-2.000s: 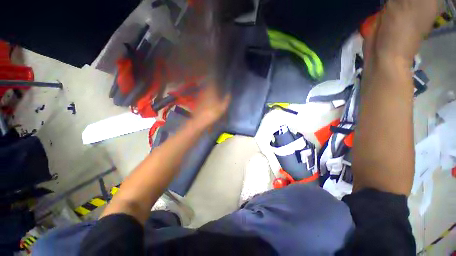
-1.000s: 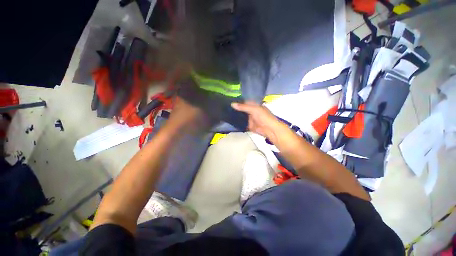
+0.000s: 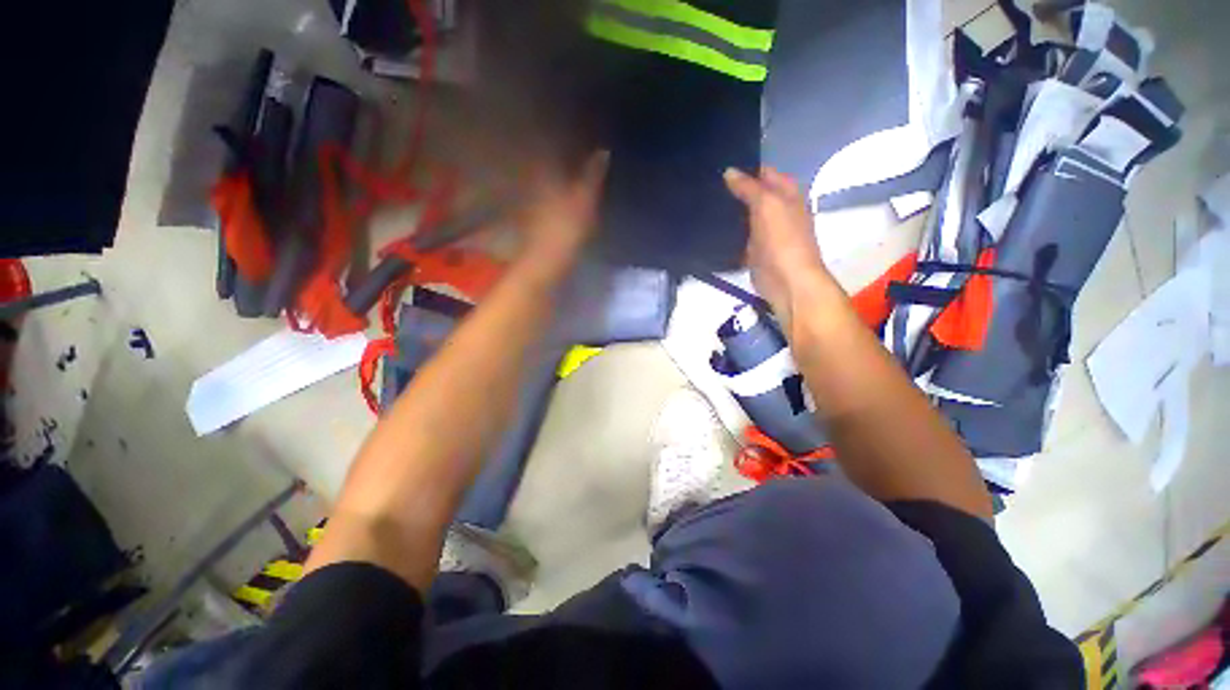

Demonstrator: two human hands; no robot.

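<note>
A black reflective-tape panel (image 3: 661,162) with two bright yellow-green bands lies spread in front of me at the top middle. My left hand (image 3: 567,202) is blurred at its left edge, thumb on top. My right hand (image 3: 776,216) grips its right edge, thumb on top and fingers partly hidden. Below it a grey folded panel stack (image 3: 627,305) shows, with another dark grey folded strip (image 3: 506,465) beside my left foot.
Grey rolls with orange-red tie strips (image 3: 324,290) lie at left, near a white strip (image 3: 277,378). A small roll (image 3: 769,391) and a large tied bundle (image 3: 1032,310) lie at right, with white scraps (image 3: 1160,344) beyond. My shoes (image 3: 684,452) stand below.
The reflective panel was bunched and blurred between my hands; now it is spread flat and further forward. My right hand came in from the far right earlier and now holds the panel's right edge.
</note>
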